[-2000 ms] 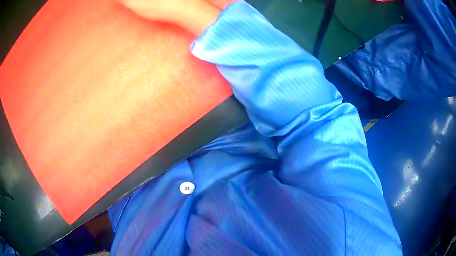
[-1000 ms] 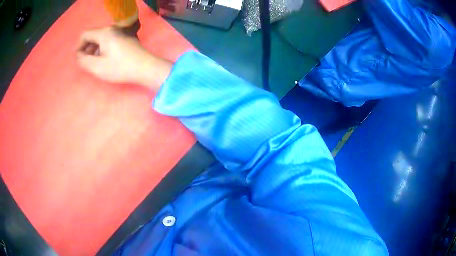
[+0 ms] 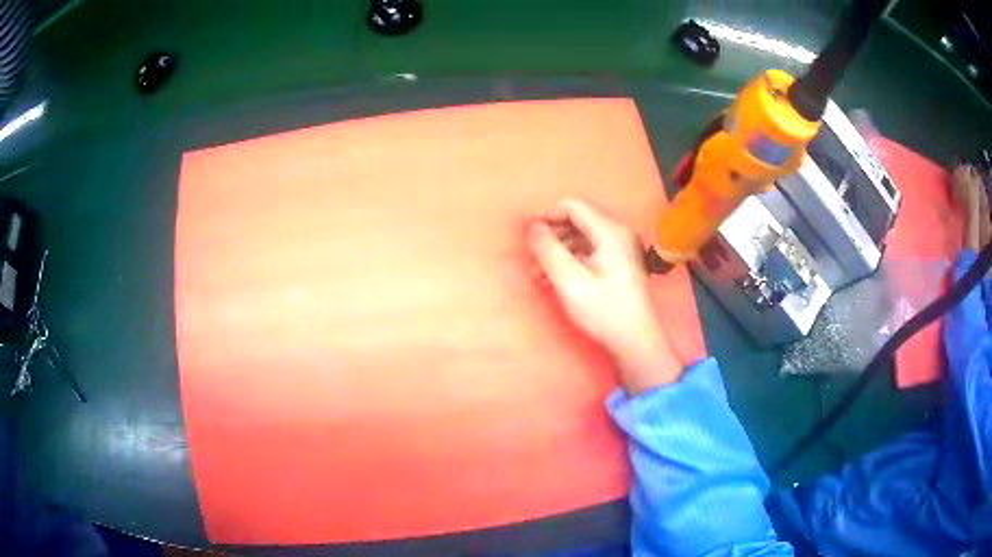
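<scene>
My right hand (image 3: 604,288) reaches in from the lower right over the right part of the red-orange mat (image 3: 381,326). Its fingers are curled, with a dark spot between them; I cannot tell if that is shadow or a small thing held. The orange screwdriver (image 3: 723,180) stands tilted just right of my hand, apart from the fingers, its dark lower end near the mat's right edge. The silver-white screw feeder (image 3: 800,245) is behind and right of it. My left hand is not in view.
Three black housings lie along the green surface at the back (image 3: 156,72), (image 3: 394,15), (image 3: 696,41). A bag of screws (image 3: 838,332) lies by the feeder. A neighbour's blue sleeve (image 3: 963,316) and a second mat (image 3: 919,218) are right. Pale strands (image 3: 38,343) lie left.
The view has swung, bringing the whole mat, the housings and the feeder into the picture. My right hand stays curled over the mat, and the screwdriver now shows more fully beside it.
</scene>
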